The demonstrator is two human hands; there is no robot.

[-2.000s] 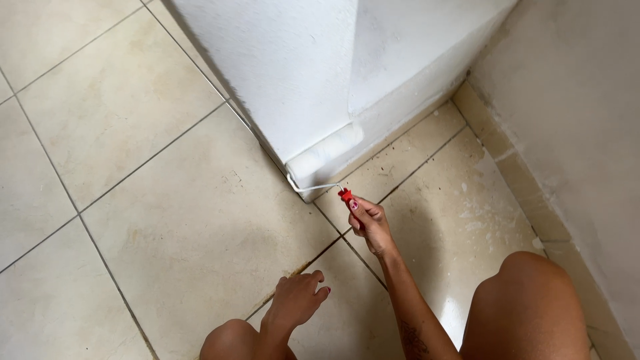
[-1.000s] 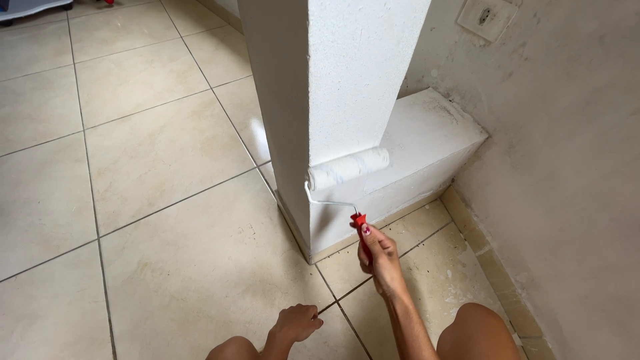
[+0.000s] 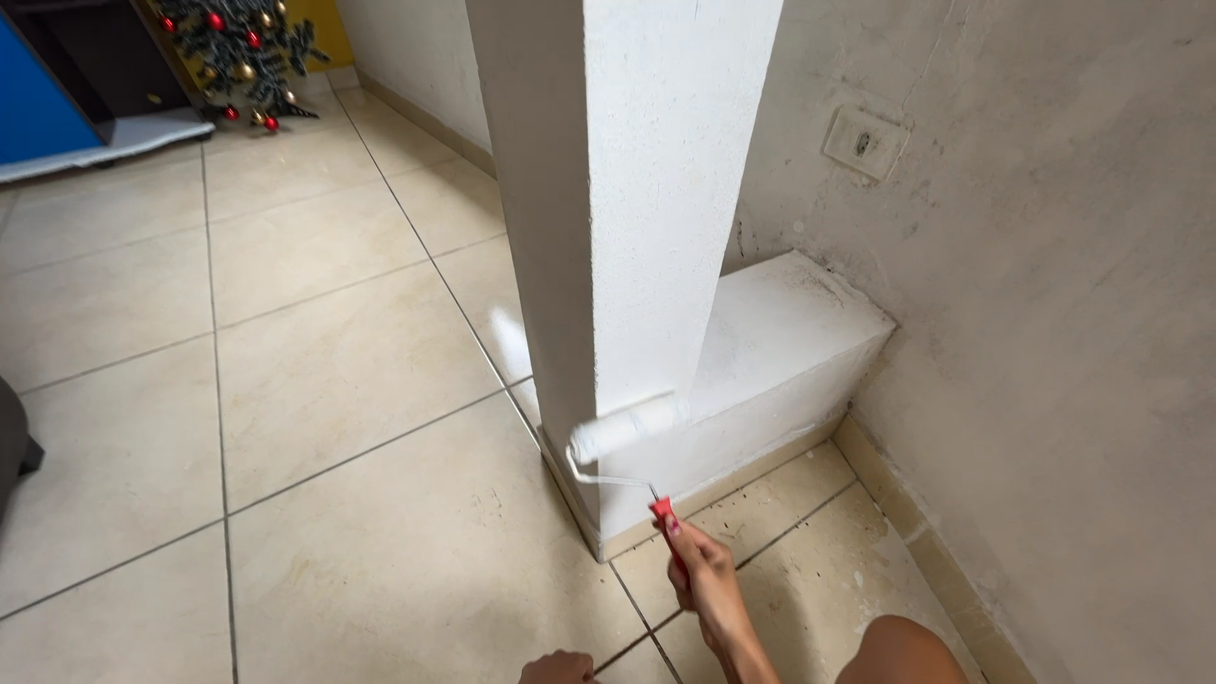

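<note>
My right hand (image 3: 701,570) grips the red plastic handle (image 3: 668,532) of a small paint roller. Its white roller sleeve (image 3: 624,427) lies against the white face of a square column (image 3: 670,209), near the column's foot, and a bent wire frame joins sleeve and handle. At the bottom edge of the view is my left hand (image 3: 559,668), only partly visible, over the floor tiles; its fingers are mostly cut off.
A low white ledge (image 3: 788,323) runs from the column to the stained wall (image 3: 1045,285), which bears a socket (image 3: 864,142). Beige baseboard (image 3: 883,484) lines the corner. A decorated Christmas tree (image 3: 247,47) stands at the back left, by a blue panel (image 3: 38,95).
The view has tilted up markedly, bringing the tree and socket into sight. My right hand keeps hold of the roller, which was lower, near the column's base, two seconds ago.
</note>
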